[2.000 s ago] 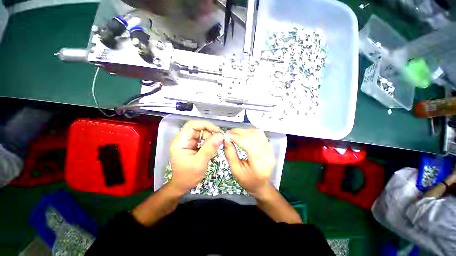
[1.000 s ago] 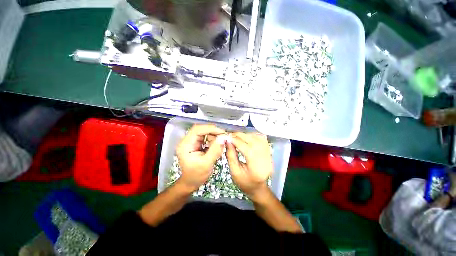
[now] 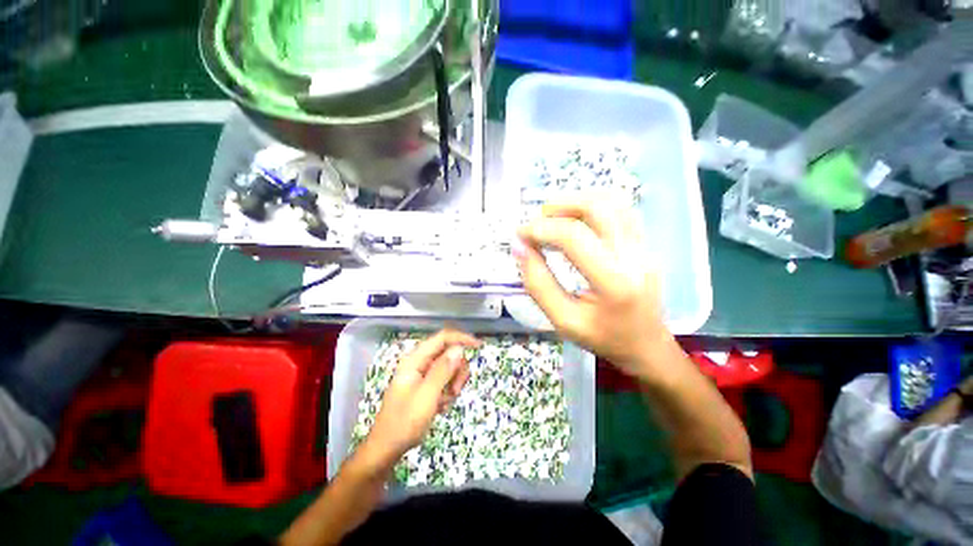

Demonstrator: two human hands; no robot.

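Note:
The lap tub point(image 3: 581, 427) is densely filled with small white-and-green workpieces point(image 3: 501, 427). My left hand point(image 3: 419, 392) is over its left part, fingers curled; whether it holds a piece is too small to tell. My right hand point(image 3: 597, 272) is over the front left of the bench tub point(image 3: 694, 256), thumb and forefinger close together at the right end of the silver assembly machine point(image 3: 427, 235). Glare there hides whether a piece is between the fingertips. The bench tub holds thinly spread pieces, partly hidden by my right hand.
The bowl feeder point(image 3: 320, 117), green inside, stands behind the machine. A red stool point(image 3: 181, 427) with a black phone point(image 3: 237, 437) is left of the lap tub. Small clear boxes point(image 3: 779, 219) and an orange bottle point(image 3: 907, 237) lie right. Another person's white sleeve point(image 3: 875, 437) shows at right.
My hands were together over the lap tub; my right hand has moved up and right to the machine's end, and my left stays over the tub. The view has tilted up, showing the bowl.

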